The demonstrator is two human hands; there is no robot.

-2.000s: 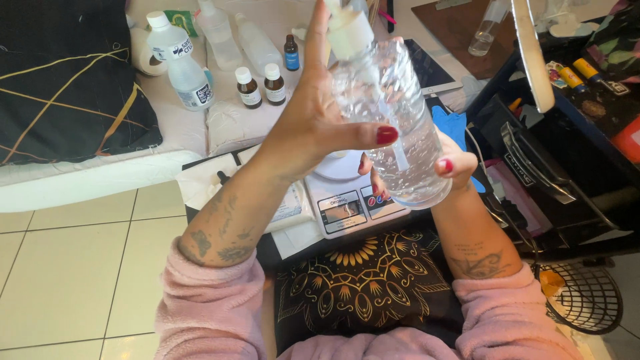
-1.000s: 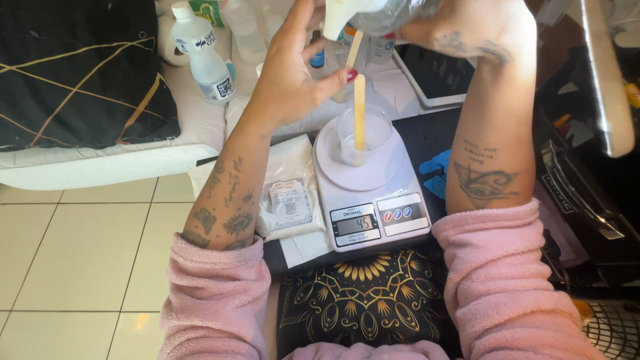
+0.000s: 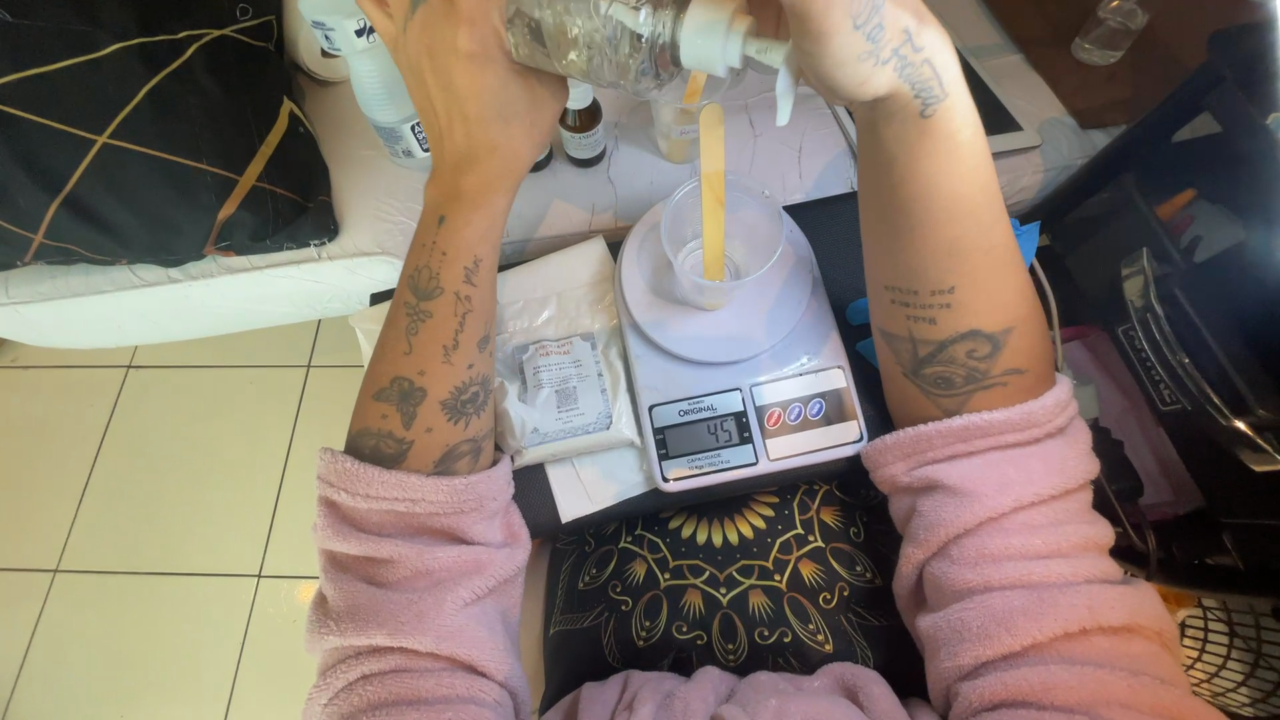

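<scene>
My left hand [image 3: 480,90] is at the top, around the base end of a clear pump bottle [image 3: 600,45] of transparent liquid. The bottle lies on its side in the air, its white pump head [image 3: 715,35] toward my right hand [image 3: 850,50], whose fingers are mostly hidden or cut off by the top edge. Below the bottle, a clear plastic cup [image 3: 745,235] stands on the round plate of a white digital kitchen scale [image 3: 690,345], which reads 45. A flat wooden stick [image 3: 712,180] leans upright in the cup.
Left of the scale lies a bag of white powder [image 3: 565,380]. Behind are a small brown bottle [image 3: 582,130], another cup with a stick [image 3: 675,130] and a white spray bottle [image 3: 375,90]. A tablet [image 3: 990,115] lies behind my right arm.
The bottle, upright in front of the scale two seconds ago, is now sideways above and behind the cup. Its pump head, left of its body a second ago, now points right.
</scene>
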